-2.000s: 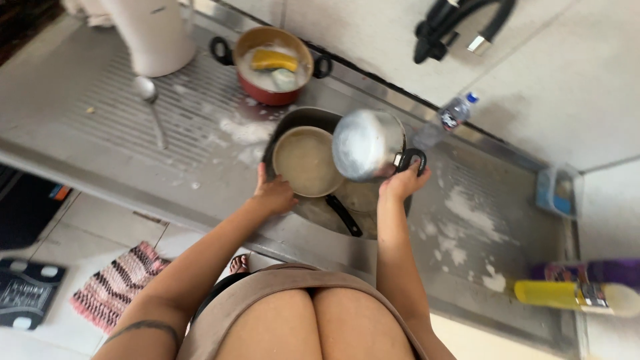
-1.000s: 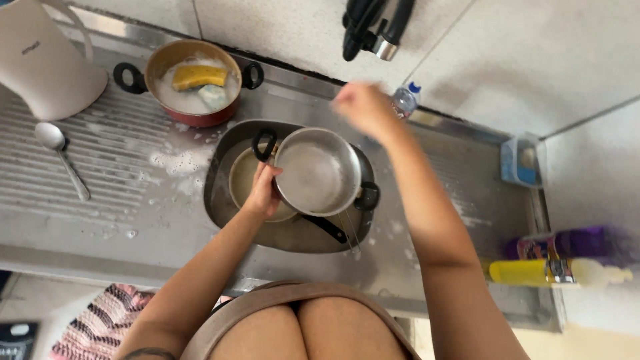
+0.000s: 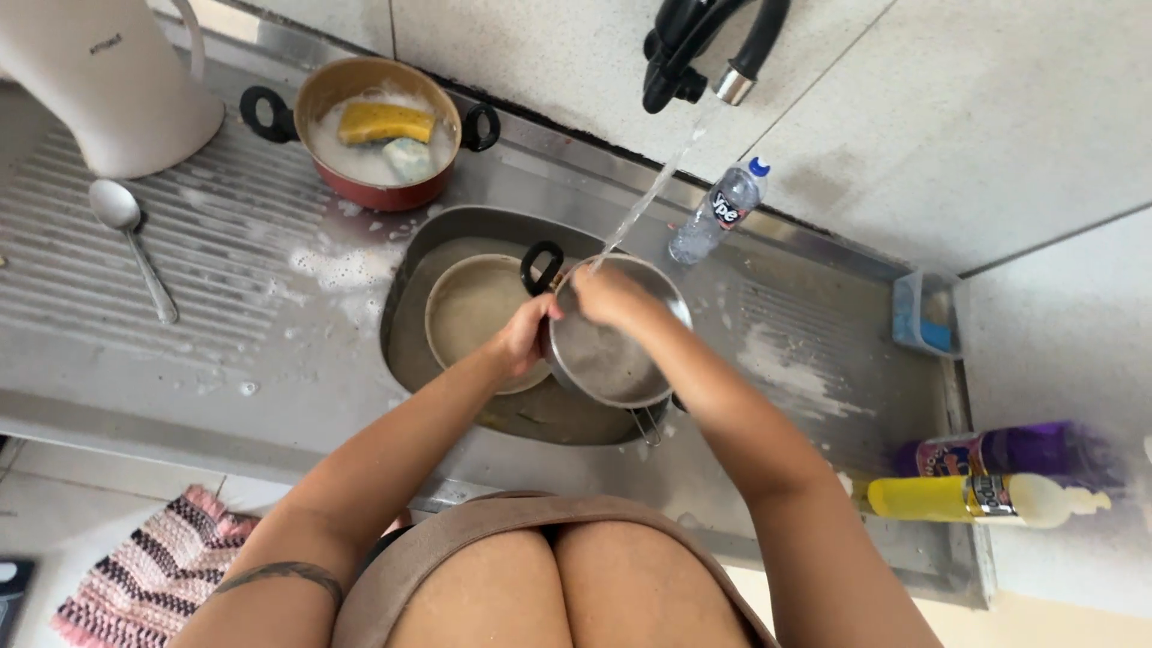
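Note:
My left hand [image 3: 528, 335] grips the side of a metal pot [image 3: 621, 364] with black handles, held tilted over the sink basin [image 3: 396, 297]. Inside that pot, near its upper left rim, is my right hand [image 3: 607, 292]; its fingers are blurred, so whether they hold anything cannot be told. Water [image 3: 643, 202] runs from the black faucet [image 3: 736, 83] into the pot by that hand. A light-coloured pan [image 3: 477, 310] full of cloudy water lies in the basin, left of the metal pot and partly behind my left hand.
A red pot [image 3: 382, 184] with suds, a yellow sponge [image 3: 385, 123] and a pale bar stands behind the basin. A white jug [image 3: 126, 90] and a metal spoon [image 3: 135, 243] are at left. At right are a detergent bottle [image 3: 718, 213], a plastic container [image 3: 927, 312], and yellow [image 3: 936, 499] and purple bottles [image 3: 1026, 450].
My right hand has come down from near the faucet into the metal pot. Water now visibly runs from the faucet. My left hand keeps its hold on the pot.

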